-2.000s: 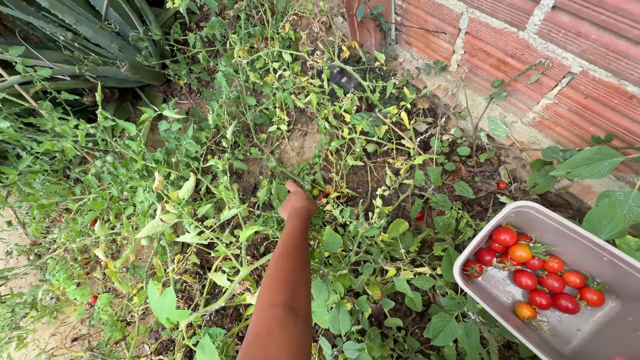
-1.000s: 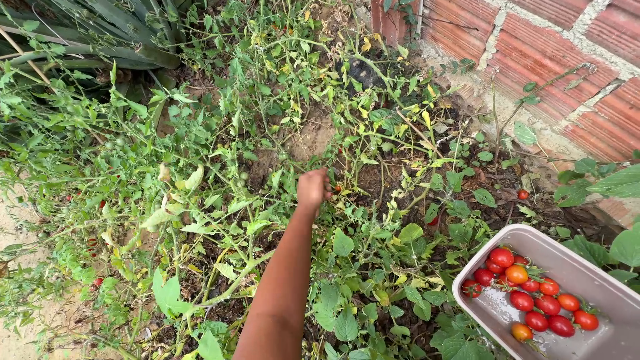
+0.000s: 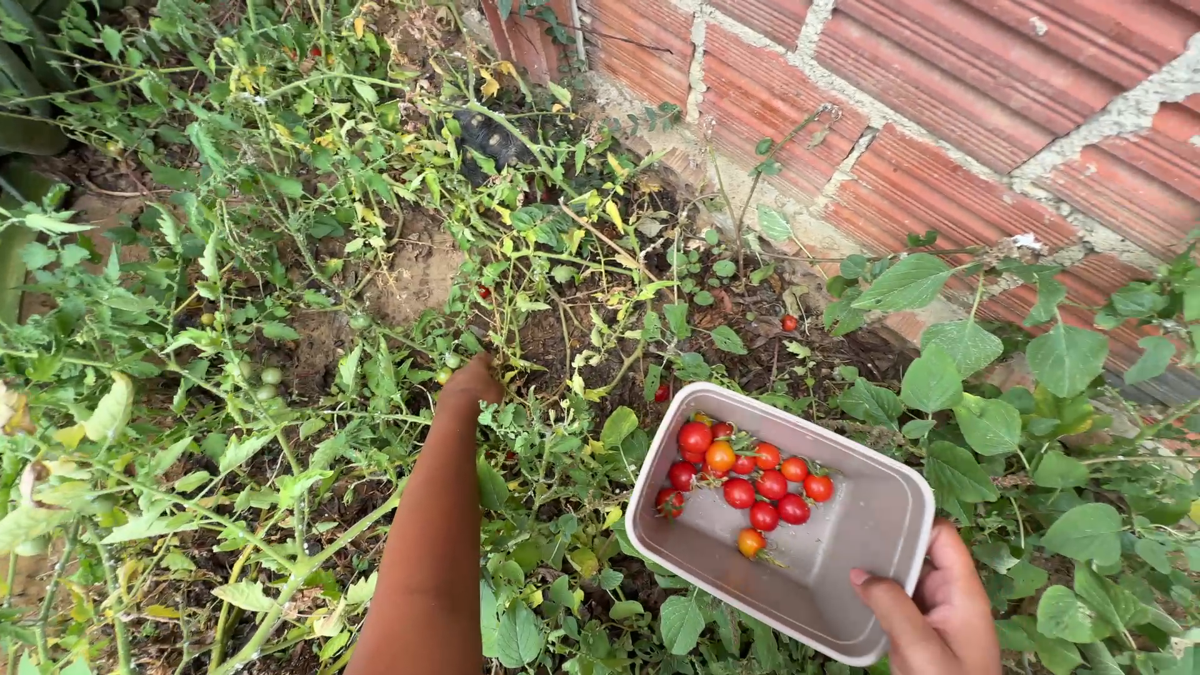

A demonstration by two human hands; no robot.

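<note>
My right hand (image 3: 937, 600) grips the near right rim of a beige plastic container (image 3: 844, 572), thumb inside and fingers outside. Red and orange cherry tomatoes (image 3: 771, 485) lie together toward its left side, some with green stems. My left hand (image 3: 471, 382) reaches down among the tomato plants left of the container; its fingers are partly hidden by leaves and shade, so what they hold cannot be told. Beside it are a yellowish tomato (image 3: 443, 375) and a green one (image 3: 454, 360). A small red tomato (image 3: 485, 292) hangs just above the hand.
A red hollow-brick wall (image 3: 937, 197) runs along the upper right. A red tomato (image 3: 789, 322) lies on soil near its base. A dark, patterned rounded thing (image 3: 492, 141), perhaps a tortoise, is half hidden under stems. Broad-leaved plants (image 3: 1067, 358) stand at the right.
The container has come farther into view, and my right hand on its rim now shows. My left hand has sunk lower among the leaves. The view has shifted toward the wall.
</note>
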